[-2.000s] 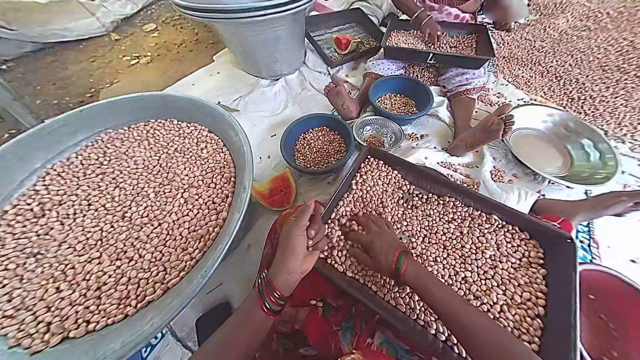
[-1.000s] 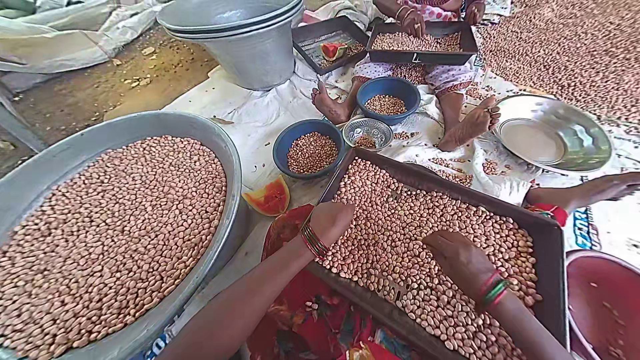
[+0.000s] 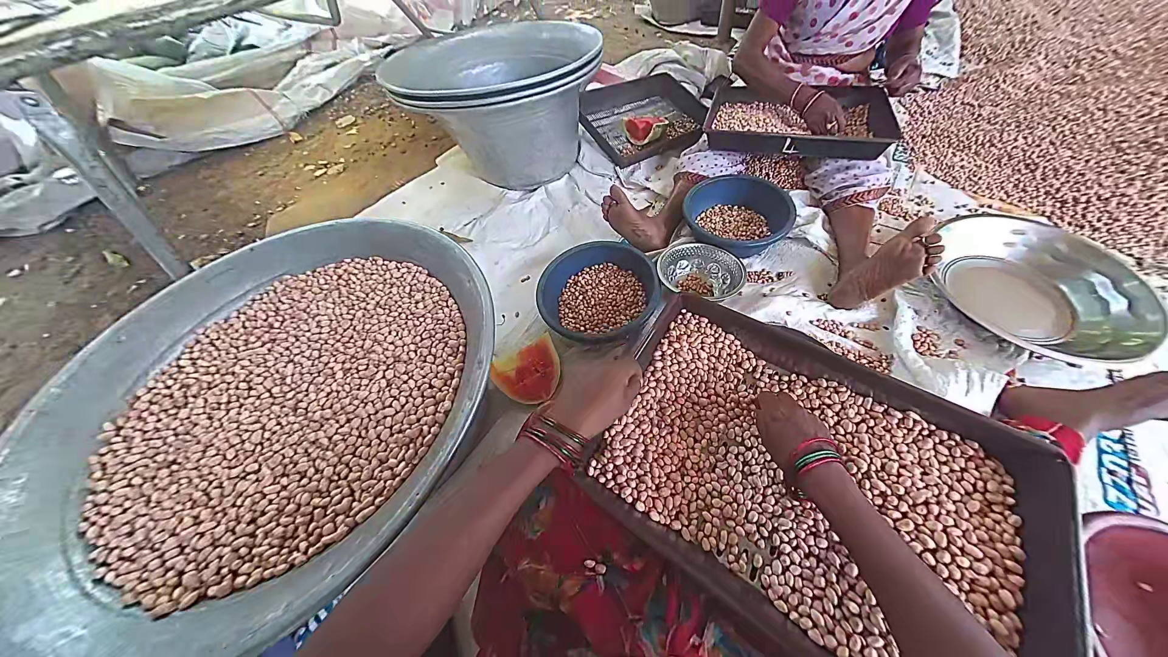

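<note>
A dark rectangular tray filled with light brown nuts or seeds lies across my lap. My left hand is at the tray's left edge, near a blue bowl of nuts; its fingers are curled and whatever they hold is hidden. My right hand reaches into the nuts in the middle of the tray, fingertips down and partly hidden. A cut watermelon piece lies just left of my left hand. To the left stands a large metal basin heaped with the same nuts.
A person sits opposite with a dark tray of nuts. Between us are another blue bowl and a small patterned bowl. Stacked metal tubs stand behind, a shiny metal basin at right, a red basin lower right.
My left hand has moved from over the nuts to the tray's left edge beside the blue bowl. My right hand remains in the nuts. The view has shifted, showing more of the background.
</note>
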